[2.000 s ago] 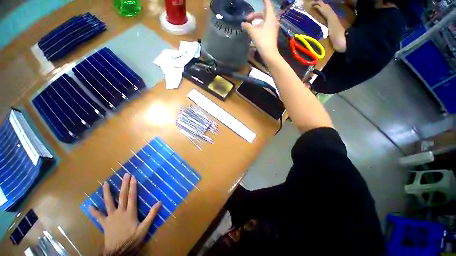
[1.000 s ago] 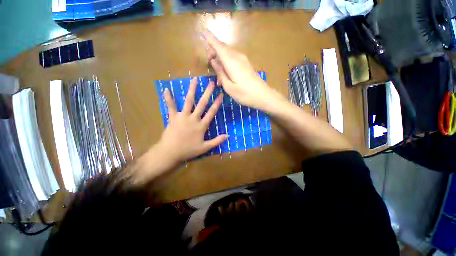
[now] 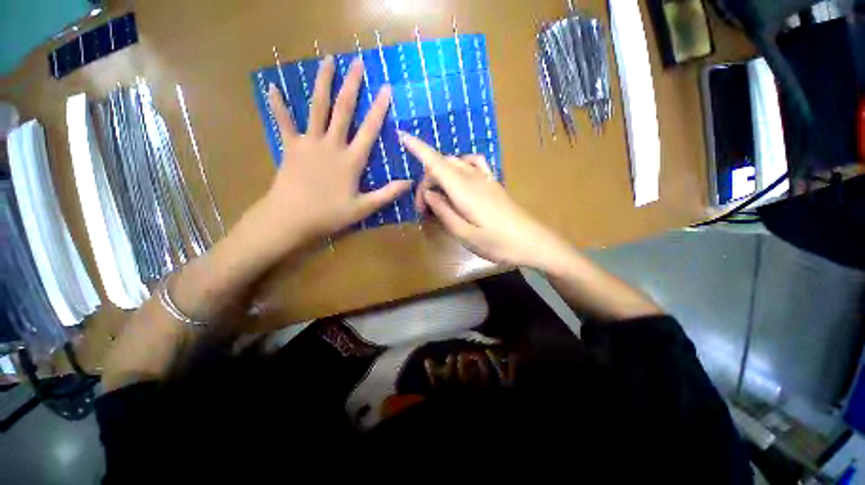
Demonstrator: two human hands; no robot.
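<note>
A blue solar cell panel (image 3: 446, 85) lies flat on the brown tabletop, with thin silvery ribbons across it that stick out past its edges. My left hand (image 3: 327, 175) lies spread, palm down, on the panel's left part and holds nothing that I can see. My right hand (image 3: 465, 194) is at the panel's lower right part. Its index finger is stretched out and its tip is at a ribbon near the middle; the other fingers are curled. I cannot tell if the fingertip presses on the ribbon.
Long ribbons (image 3: 152, 185) and white strips (image 3: 102, 204) lie at left, a small dark cell piece (image 3: 93, 44) at upper left. Short ribbons (image 3: 576, 71), a white strip (image 3: 634, 99), a sponge stand (image 3: 685, 30) and a phone (image 3: 730, 133) are at right.
The view has shifted, so the table's things sit higher. My right hand has come from above the panel down to its lower right part, index finger out. My left hand stays spread on the panel.
</note>
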